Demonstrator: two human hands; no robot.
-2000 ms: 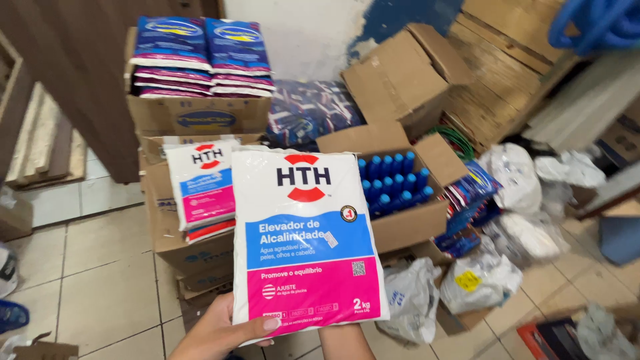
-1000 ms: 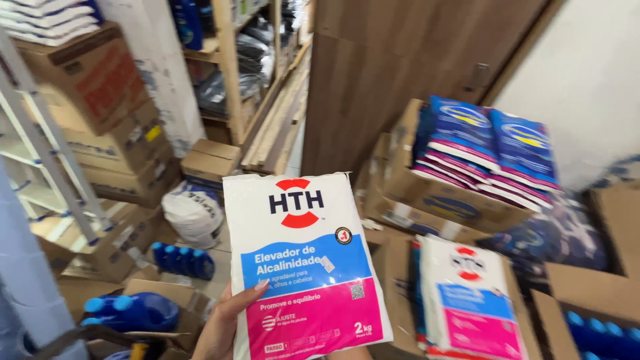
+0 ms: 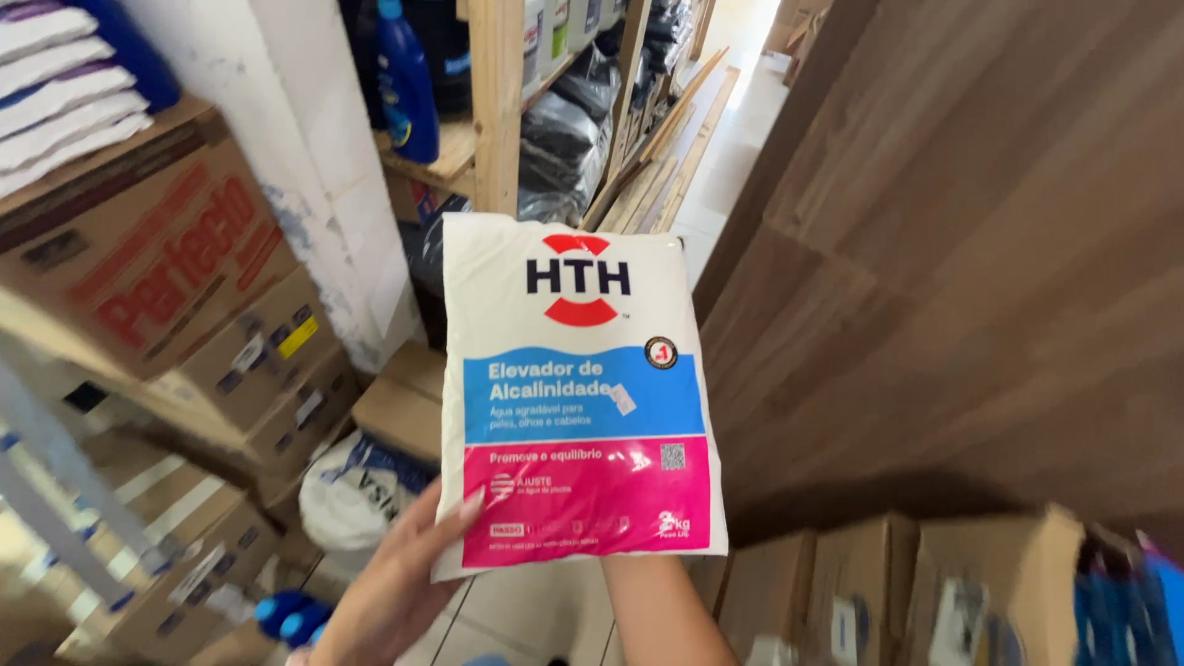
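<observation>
A white, blue and pink HTH plastic bag of pool alkalinity product (image 3: 578,398) is held upright in front of me, its printed face toward the camera. My left hand (image 3: 407,564) grips its lower left edge, the thumb lying over the front. Behind the lower right part of the bag comes my right forearm; the right hand itself is hidden by the bag, and its fingers cannot be seen. A small pale sticker and a printed code are on the bag's front.
Stacked cardboard boxes (image 3: 148,250) and a ladder (image 3: 74,518) stand left. A wooden shelf post (image 3: 495,102) rises beside a blue bottle (image 3: 407,88). Planks (image 3: 694,148) lie along the passage. A brown wooden panel (image 3: 943,259) fills the right, with open cartons (image 3: 980,573) below.
The view has swung far left, from the cartons of blue-capped bottles and stacked packets to the shelving and passage. The HTH bag has stayed in my grasp in front of me.
</observation>
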